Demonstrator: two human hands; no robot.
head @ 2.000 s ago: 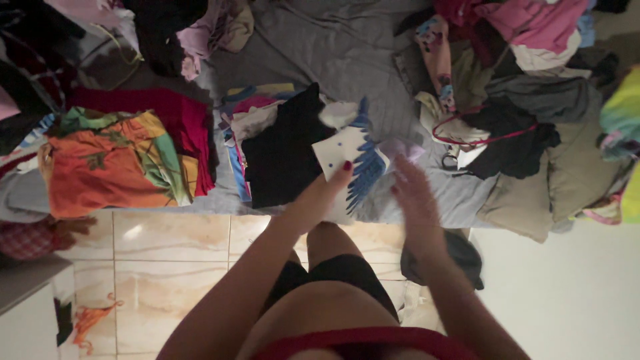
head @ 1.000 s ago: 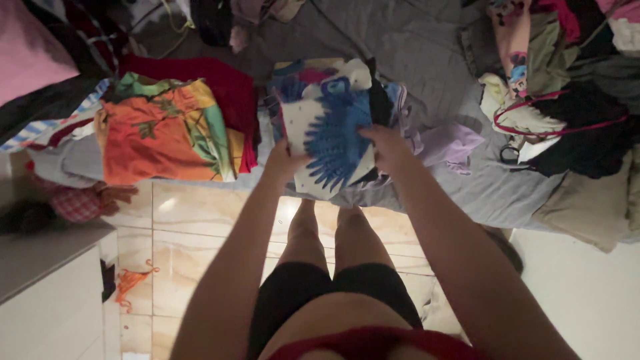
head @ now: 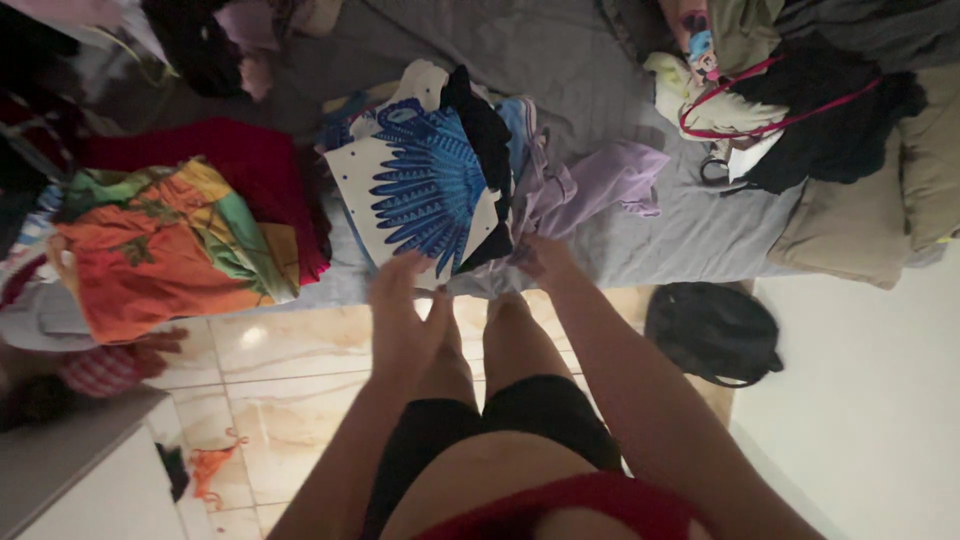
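Note:
A white garment with a blue feather print (head: 431, 187) lies folded on a pile of clothes at the bed's near edge. My left hand (head: 405, 300) is at the garment's lower edge, its fingers spread; no grip on the cloth shows. At the pile's lower right corner, my right hand (head: 541, 259) touches the near end of a lilac garment (head: 607, 187), and its fingertips are partly hidden. Black cloth (head: 480, 135) shows beside the print, with light blue cloth to its right.
Orange patterned cloth (head: 165, 262) and red cloth (head: 262, 165) lie left on the grey bedsheet (head: 555, 45). To the right are black clothing (head: 817, 112) and beige cushions (head: 847, 217). A black bag (head: 712, 330) and an orange strappy garment (head: 210, 469) are on the floor.
The feather-print garment, between my hands one second ago, now lies on the pile. My right hand has moved from its side to the lilac cloth.

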